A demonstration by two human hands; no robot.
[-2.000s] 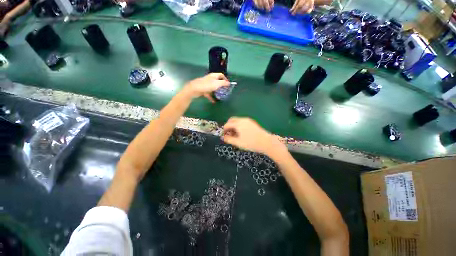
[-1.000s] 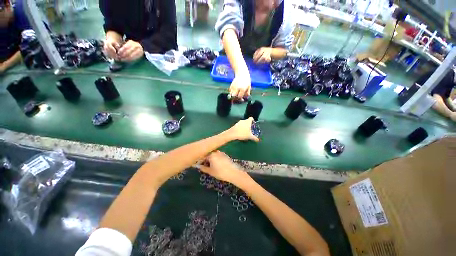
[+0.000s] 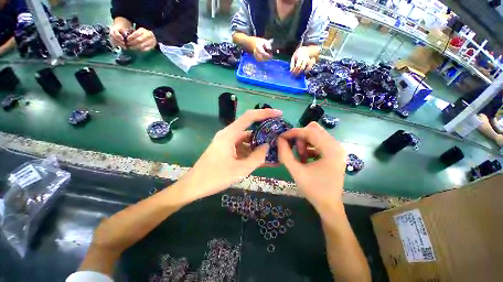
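A round wired unit, a dark disc with blue-silver glints, is held up over the near edge of the belt. My left hand grips its rim from the left, with fingers behind and thumb in front. My right hand has its thumb and fingertips at the unit's right side and face. Whether a ring is between those fingertips is hidden. Loose metal rings lie on the dark surface below my hands, with a denser heap nearer me.
Black cylinders stand along the green belt, several with round units beside them. A clear plastic bag lies left, a cardboard box right. Across the belt are a blue tray, unit piles and coworkers' hands.
My left hand has lifted the round unit off the belt and brought it nearer. My right hand has moved from the rings' edge up to the unit. The coworker's hand has drawn back to the tray.
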